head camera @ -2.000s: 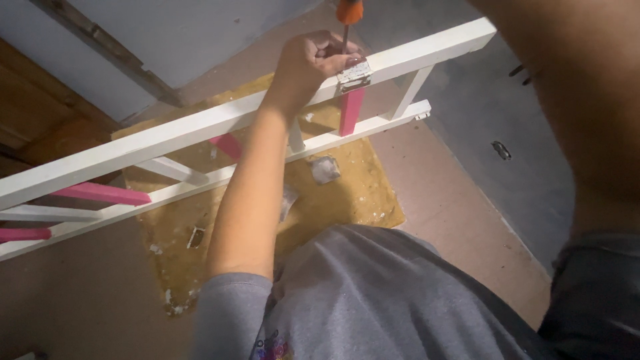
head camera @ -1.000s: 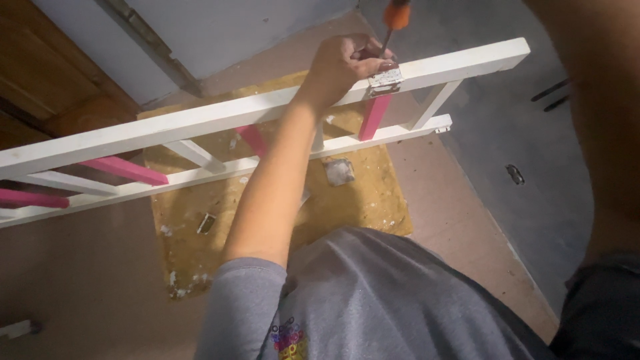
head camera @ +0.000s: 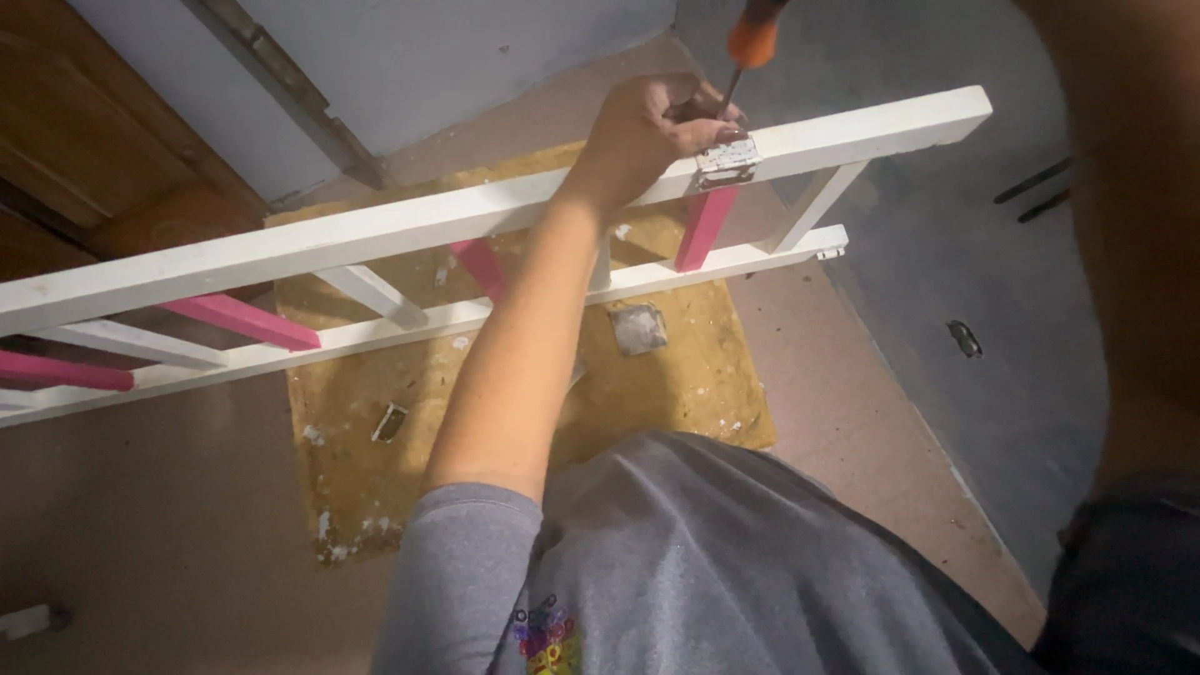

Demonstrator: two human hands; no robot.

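Observation:
A white wooden frame with pink and white slats lies across the view. On its upper rail sits a paint-spotted metal hinge. My left hand rests at the rail beside the hinge, its fingertips around the shaft of a screwdriver with an orange handle. The tip is hidden behind the fingers. Only a sliver of my right hand, dark and blurred, shows at the top edge by the handle's end; its fingers cannot be made out. A second small hinge is on the lower rail's right end.
Under the frame a yellow-brown board with paint flecks lies on the floor. On it are a small plastic packet and a small metal piece. A brown wooden door stands at the left, a grey wall at the right.
The view has shifted somewhat. My left hand stays by the hinge, and the screwdriver remains upright or slightly tilted at the same spot on the rail.

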